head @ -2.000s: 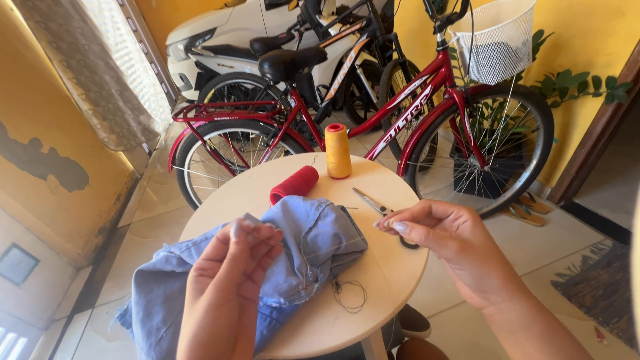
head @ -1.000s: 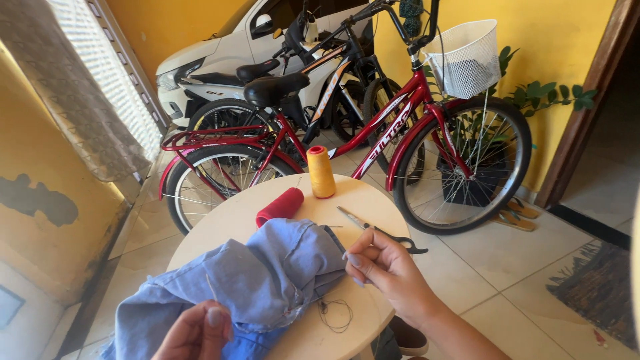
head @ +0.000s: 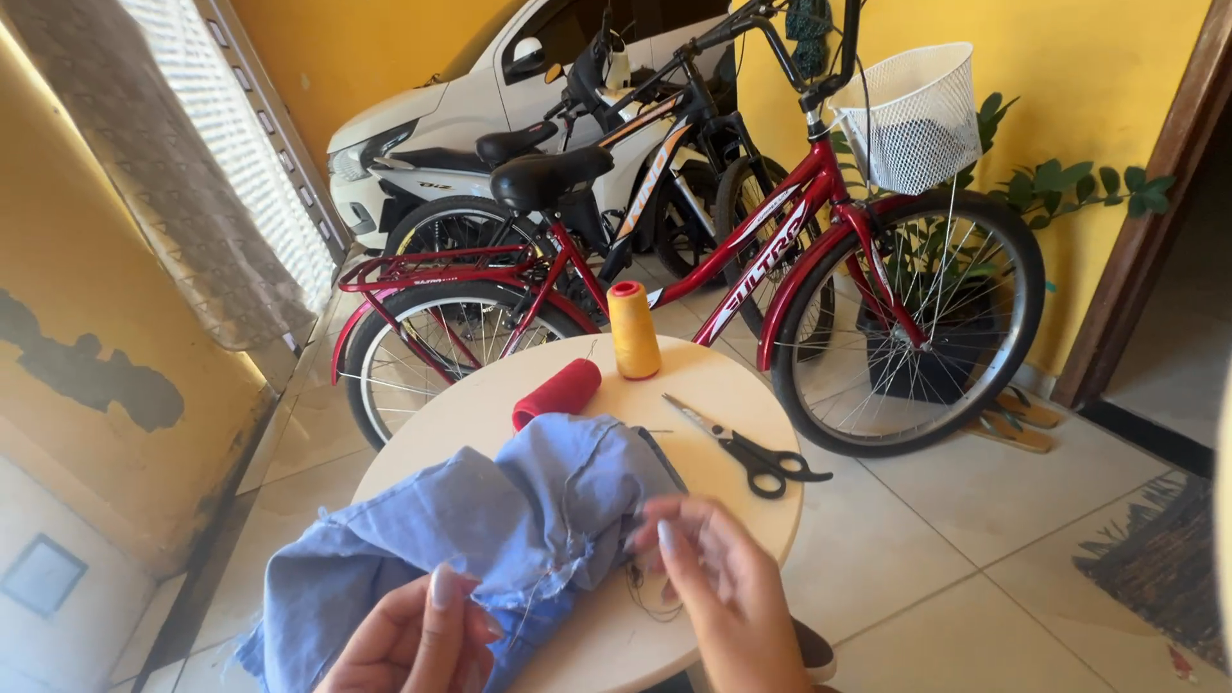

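Blue denim cloth [head: 385,529] with frayed edges lies over the left and front of a round cream table [head: 443,404]. My left hand [head: 423,626] is over its lower part, thumb and fingertip pinched together; whatever they hold is too fine to make out. My right hand [head: 712,587] is at the cloth's right side, fingers bent and blurred, its grip unclear. Dark loose thread [head: 647,602] curls between the hands. Black-handled scissors [head: 746,448] lie at the table's right. Behind the cloth are a red thread cone [head: 558,390] on its side and an upright yellow thread cone [head: 633,332].
A red bicycle [head: 712,269] with a white basket [head: 910,120] stands just behind the table, before another bicycle, a motorcycle and a white car [head: 414,135]. A potted plant [head: 924,346] is by the yellow wall. A fringed rug [head: 1165,568] lies at right.
My right hand has moved from beside the scissors leftward and down to the cloth's right side, and the scissors show fully. The view has shifted.
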